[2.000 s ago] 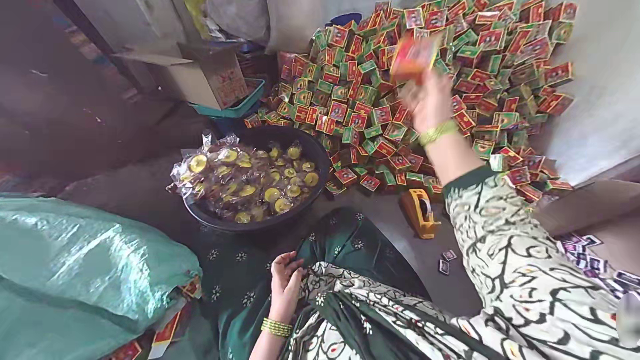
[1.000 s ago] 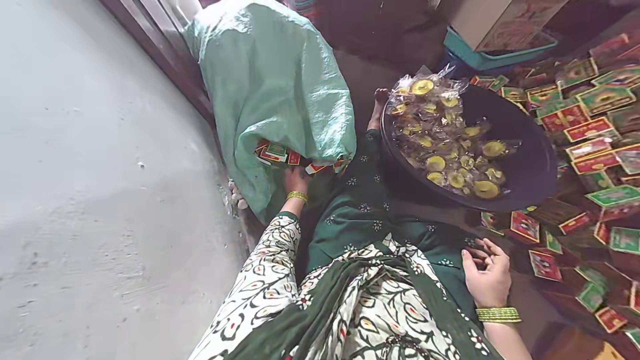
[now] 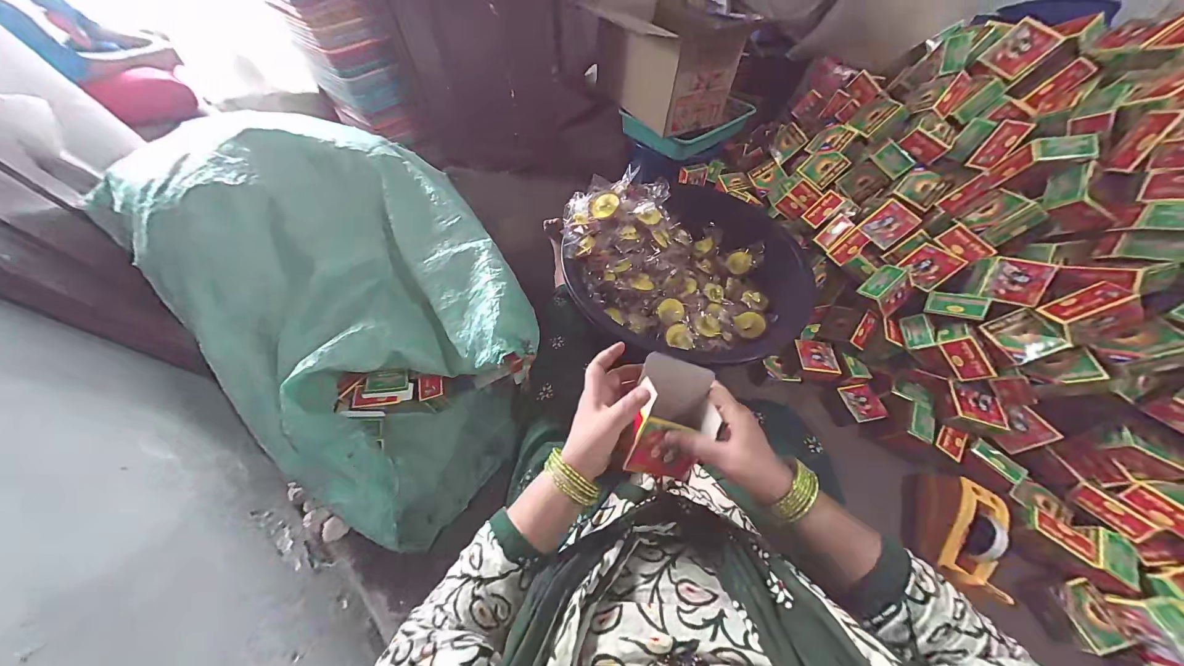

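Both hands hold one small red and green cardboard box (image 3: pixel 661 449) over my lap, its grey flap raised and its top open. My left hand (image 3: pixel 606 412) grips the box's left side, with the index finger lifted. On the right side, my right hand (image 3: pixel 735 444) has its thumb across the printed front. Just beyond the box stands a dark round tub (image 3: pixel 786 305) with plastic-wrapped items bearing yellow discs (image 3: pixel 678 335). To the left lies a green woven sack (image 3: pixel 324 268); flat red and green cartons (image 3: pixel 384 393) show through its opening.
A large heap of printed boxes (image 3: pixel 971 250) spreads over the right side. A yellow-orange tape dispenser (image 3: pixel 971 536) lies on the floor at its near edge. Behind the tub, a cardboard carton (image 3: pixel 657 74) stands in a teal tray (image 3: pixel 689 139). A grey wall or ledge is at lower left.
My left hand has moved from the sack's opening to above my lap. My right hand has come from my right thigh to the same box. The view has turned back to the right.
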